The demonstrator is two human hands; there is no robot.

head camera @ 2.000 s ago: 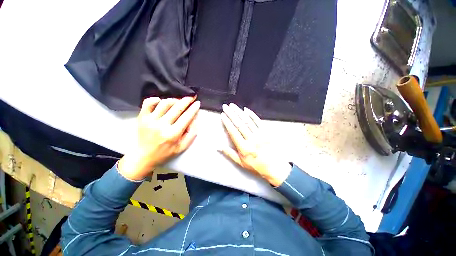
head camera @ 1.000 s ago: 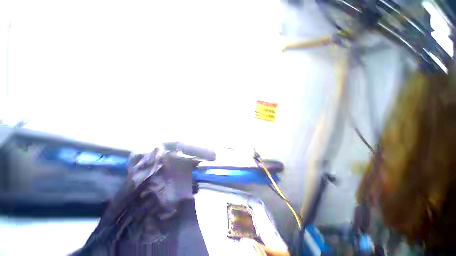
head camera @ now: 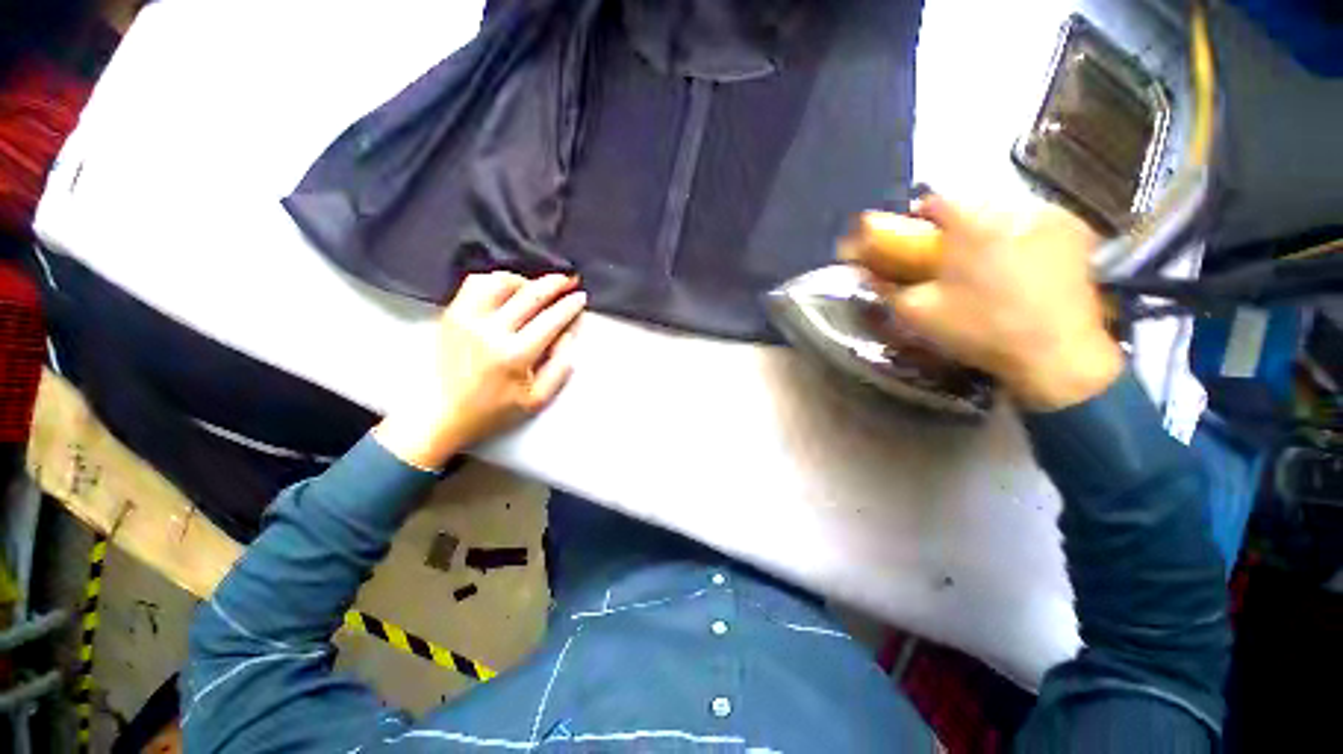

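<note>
A dark garment piece (head camera: 737, 177) lies on the white padded pressing table (head camera: 663, 427), with a narrow seam running down its middle and thinner wrinkled cloth (head camera: 494, 148) on its left part. My left hand (head camera: 501, 354) rests with its fingertips on the near hem. My right hand (head camera: 1002, 287) is closed on the wooden handle of the steam iron (head camera: 876, 346), slightly blurred. The iron's pointed tip is at the near right corner of the garment and points left. Whether the soleplate touches the cloth cannot be told.
The rectangular iron rest (head camera: 1097, 125) stands at the far right of the table. A dark cable (head camera: 1208, 295) runs right from the iron. Other dark cloth (head camera: 192, 398) hangs below the near left edge. Yellow-black tape (head camera: 420, 645) marks the floor.
The view swung up to the wall and came back down. My right hand has left the hem and taken hold of the iron, which moved left to the garment. My left hand is at the hem again.
</note>
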